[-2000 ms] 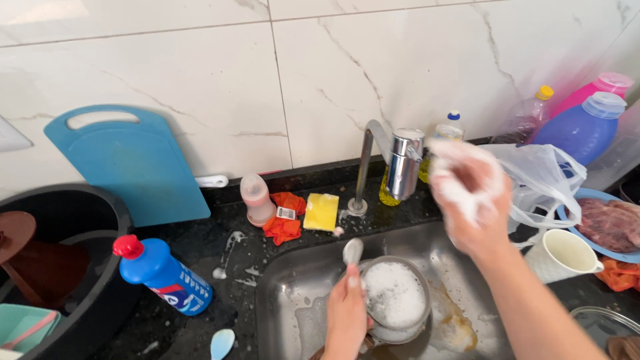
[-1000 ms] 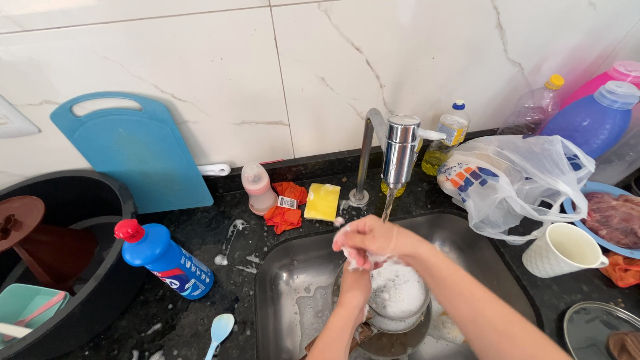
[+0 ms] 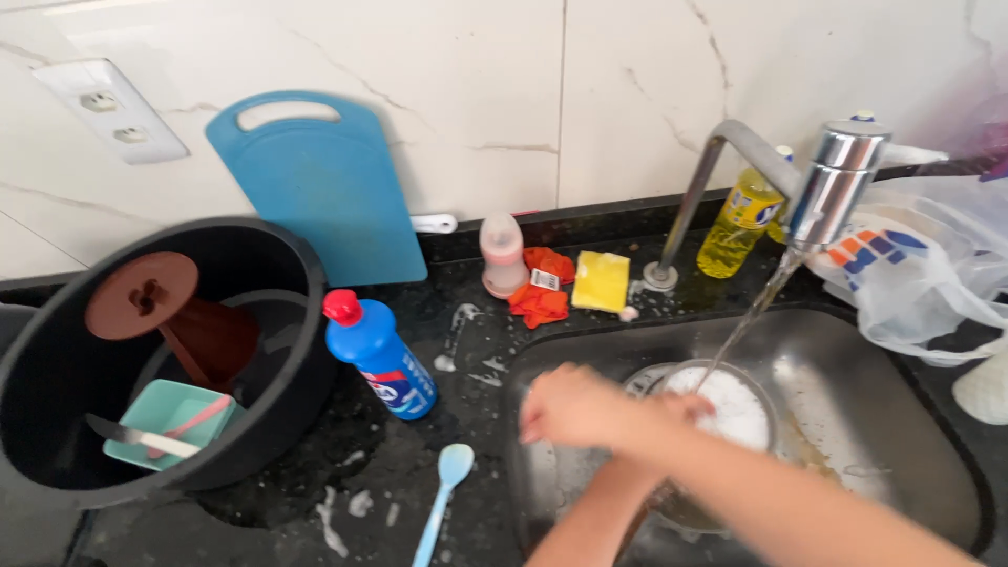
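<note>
My right hand [image 3: 579,409], blurred by motion, is at the left side of the steel sink [image 3: 882,394], its forearm crossing over my left wrist. Whether it holds anything is unclear. My left hand [image 3: 681,405], partly hidden by the right forearm, is at a round metal vessel [image 3: 728,402] full of white suds; its grip cannot be made out. Water runs from the chrome faucet [image 3: 836,185] into the suds. On the counter left of the sink lies a light-blue spoon [image 3: 445,488]. A yellow sponge [image 3: 601,281] rests behind the sink beside an orange cloth [image 3: 543,295].
A black tub [image 3: 307,378] at left holds a brown plastic item, a green dish [image 3: 169,417] and a knife. Nearby are a blue detergent bottle [image 3: 386,354], a blue cutting board [image 3: 323,181] and a pink-white bottle [image 3: 502,252]. A yellow-liquid bottle [image 3: 736,224] and plastic bag [image 3: 906,260] stand right.
The water, not seen running two seconds ago, now flows. My right hand has gone from beside the faucet, down to my left hand, then left across its wrist. The view has swung left.
</note>
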